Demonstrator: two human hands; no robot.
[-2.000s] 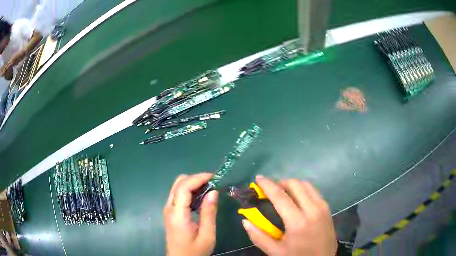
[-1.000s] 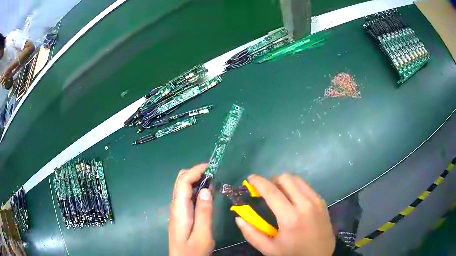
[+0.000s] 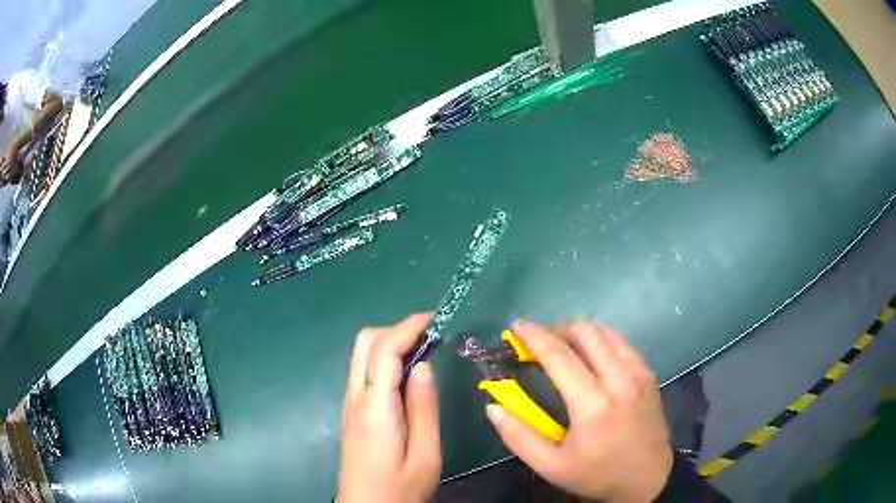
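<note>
My left hand (image 3: 395,413) holds one narrow green circuit board (image 3: 472,273) by its dark lower end, between thumb and fingers. The board slants up and to the right above the green bench. Its dark wires are mostly hidden by the fingers. My right hand (image 3: 599,413) holds the cutting pliers (image 3: 526,408) by the yellow handles, which are spread apart. The dark jaws point at the left hand, just right of the board's lower end, and do not touch it.
A loose pile of boards (image 3: 339,192) lies along the white strip. A row of boards (image 3: 162,383) is at left, a stacked batch (image 3: 781,83) at far right. Reddish scraps (image 3: 662,159) and green strands (image 3: 555,90) lie beyond. A grey post (image 3: 567,34) stands behind. A person's arm (image 3: 34,133) shows top left.
The view has shifted slightly, so the bench items sit a little further left and up. The held board leans more to the right. Both hands keep their holds.
</note>
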